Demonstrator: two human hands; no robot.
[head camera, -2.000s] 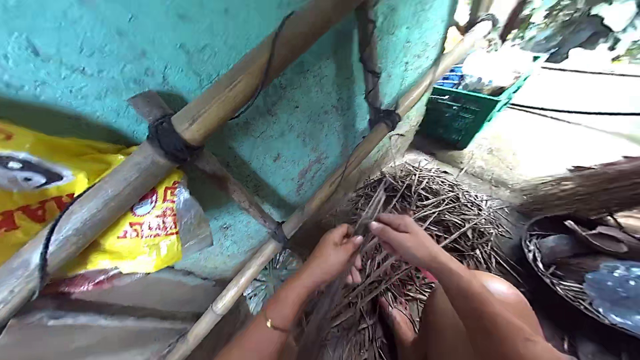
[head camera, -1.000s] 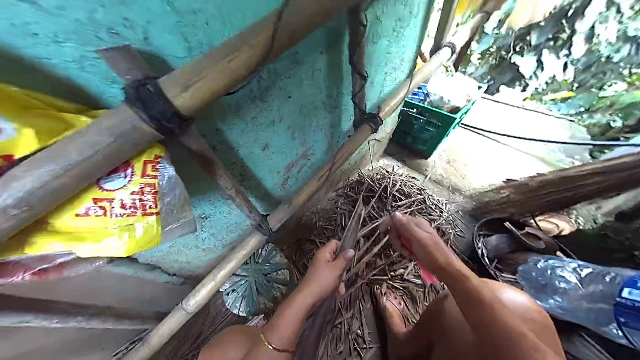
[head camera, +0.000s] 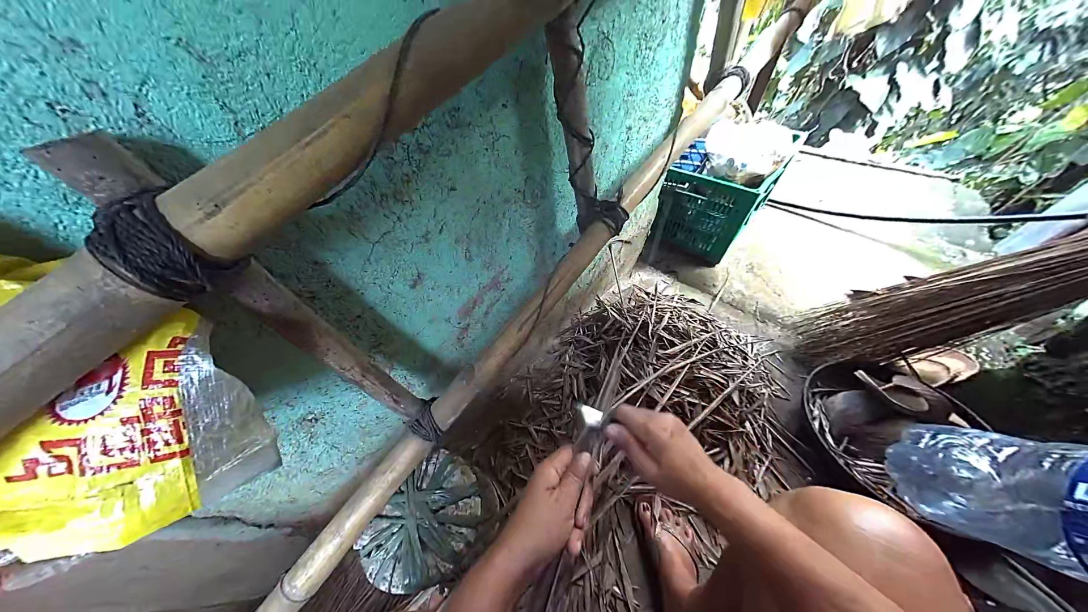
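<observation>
My left hand (head camera: 552, 506) is closed around a long brown strip of dried leaf or a thin bundle of such strips (head camera: 557, 578), which runs up past its fingers. Just above and to the right, my right hand (head camera: 659, 446) has its fingers pinched at a small shiny metal piece (head camera: 590, 416), perhaps a blade, against the strip. Its far end is covered by the fingers. Beneath and beyond both hands lies a heap of dry brown leaf scraps (head camera: 680, 340).
Bamboo rails (head camera: 501, 357) lashed with black cord cross the left side before a turquoise wall (head camera: 408, 297). A green plastic crate (head camera: 701, 212) stands farther off. On the right are a bundle of thin sticks (head camera: 952, 297), a round basin (head camera: 812, 416) and a clear plastic bottle (head camera: 977, 476).
My right hand has come back close to my left hand; one second ago it was higher and farther away. The shiny metal piece now shows between them.
</observation>
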